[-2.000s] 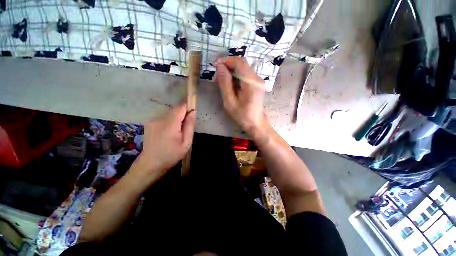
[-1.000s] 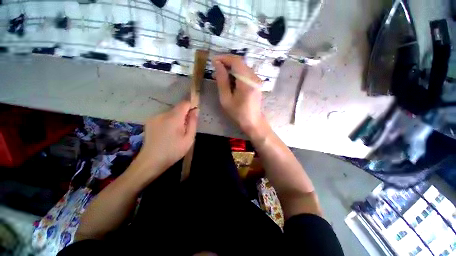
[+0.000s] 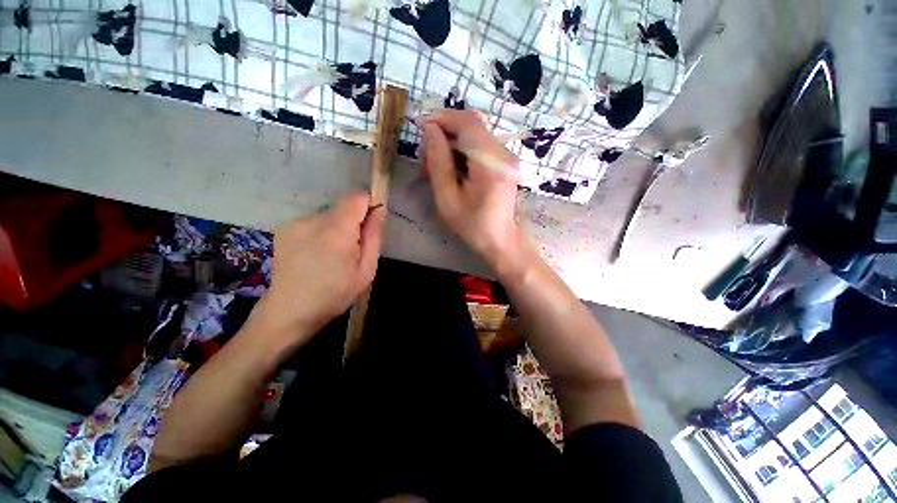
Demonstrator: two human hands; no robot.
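Note:
The black-and-white print piece (image 3: 295, 59) lies on the off-white table (image 3: 187, 128), its near edge running across in front of me. My left hand (image 3: 329, 251) grips the wooden ruler (image 3: 390, 138), which stands crosswise over the cloth edge with its top end on the cloth. My right hand (image 3: 470, 182) holds the pale marking pen (image 3: 487, 155) like a pencil. Its tip is at the cloth just right of the ruler.
A narrow strap (image 3: 637, 211) lies right of the cloth. The iron (image 3: 792, 147), green-barrelled tool (image 3: 728, 275), scissors (image 3: 752, 285) and crumpled plastic bags (image 3: 787, 329) are at the right. A red crate (image 3: 59, 236) and cloth scraps (image 3: 118, 422) are below left. A barred window (image 3: 807, 442) is lower right.
The cloth, strap and iron appear further right in the view. Both hands stay near the same picture position, the ruler and pen now further left along the cloth edge.

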